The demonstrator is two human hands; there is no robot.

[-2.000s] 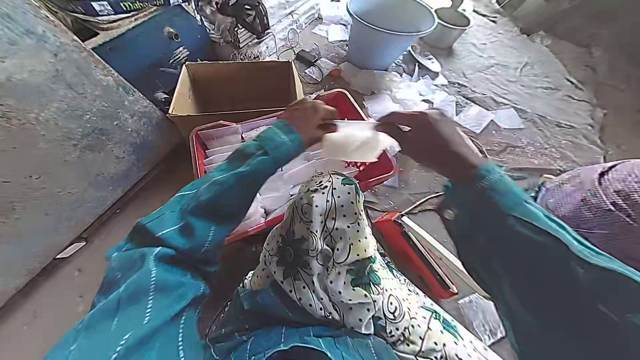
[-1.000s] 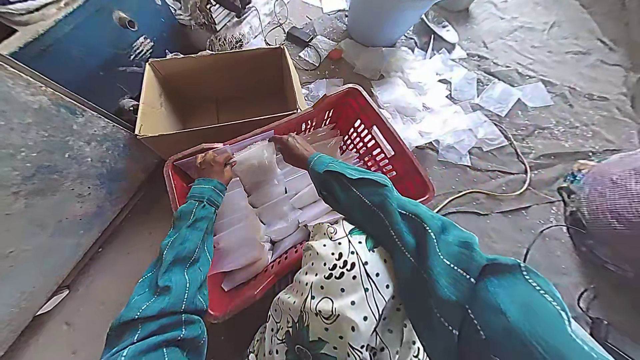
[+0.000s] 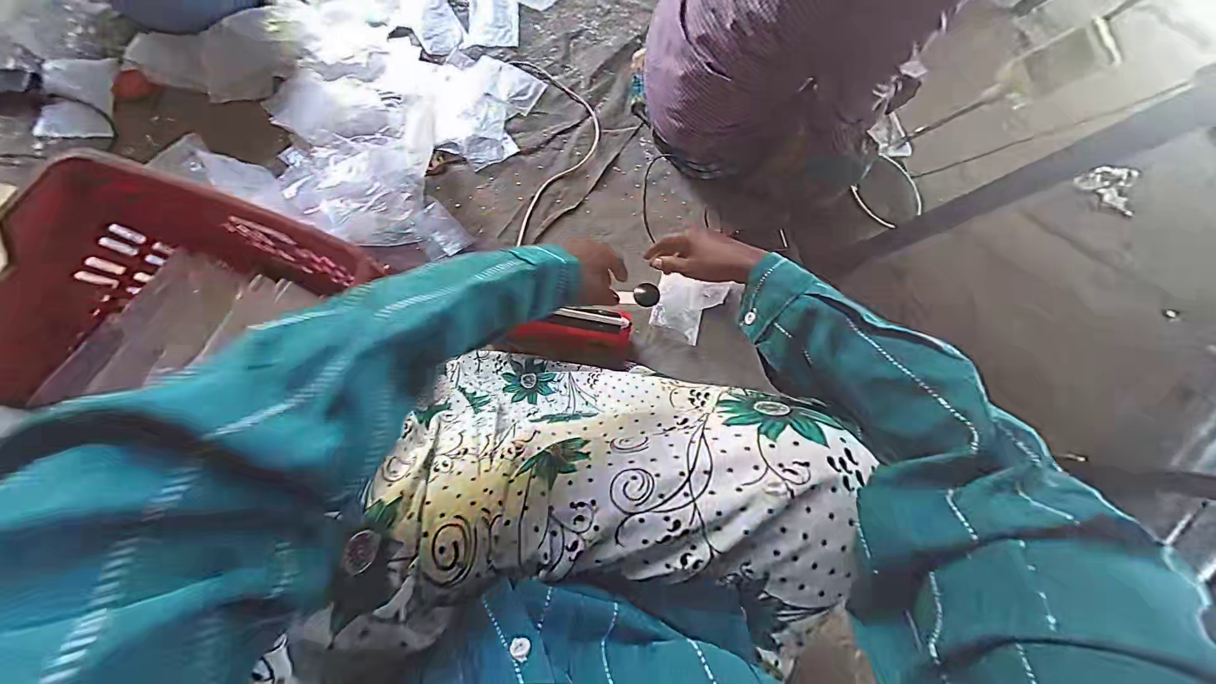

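My left hand (image 3: pixel 598 270) is over the far end of a red device (image 3: pixel 579 328) with a metal strip and a black knob (image 3: pixel 646 294), which looks like an impulse sealer. My right hand (image 3: pixel 705 256) is just right of it, fingers bent, above a small clear plastic bag (image 3: pixel 682 309) on the floor sheet. No object shows in the right hand; whether the left fingers touch the device is hard to tell. The red plastic basket (image 3: pixel 313 242) at the left holds rows of filled plastic bags (image 3: pixel 176 318), partly behind my left sleeve.
Loose clear plastic bags (image 3: pixel 380 142) lie heaped on the floor sheet beyond the basket. A pale cable (image 3: pixel 570 171) curves across the sheet. Another person's patterned purple clothing (image 3: pixel 750 76) is close by at the top. A crumpled wrapper (image 3: pixel 1108 188) lies at the right.
Both hands have left the basket, where they were over the packed bags one second ago, and are now at the red device on the right. The view has swung right.
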